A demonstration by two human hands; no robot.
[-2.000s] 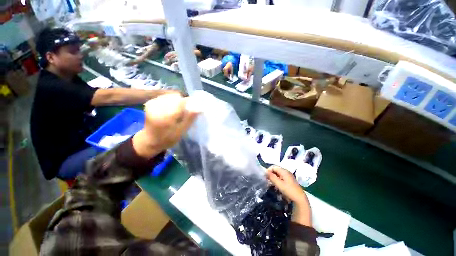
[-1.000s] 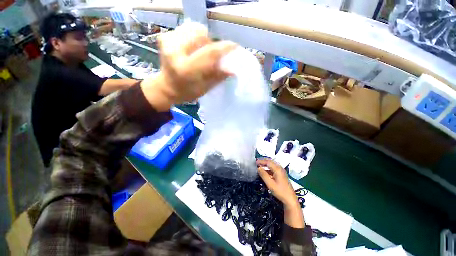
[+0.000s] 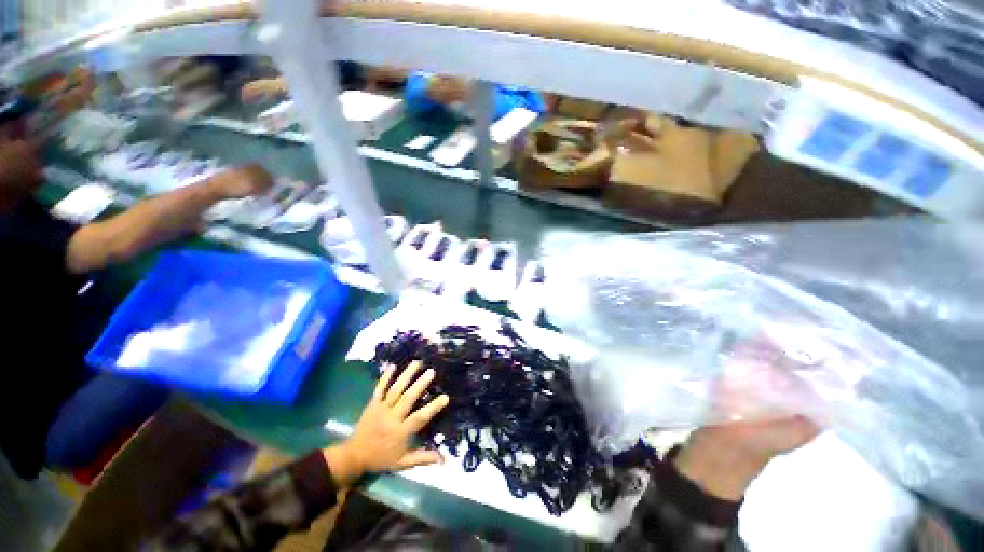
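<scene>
A large tangled pile of coiled black cables lies on a white sheet in front of me. My left hand is at the pile's left edge with its fingers spread and holds nothing. My right hand is at the right of the pile, blurred and partly behind a large clear plastic bag. The bag spreads sideways over the right side and looks empty. Whether my right fingers grip the bag is unclear. White sleeves with dark cables on them stand in a row behind the pile.
A blue tote with clear bags is at the left. A person in black sits beyond it, one arm over the belt. A white post rises behind the tote. Cartons stand across the belt. A power strip is at upper right.
The bag has moved from above the pile to the right. My left hand has let go of it and come down to the pile. The cable pile is now uncovered. The view has shifted.
</scene>
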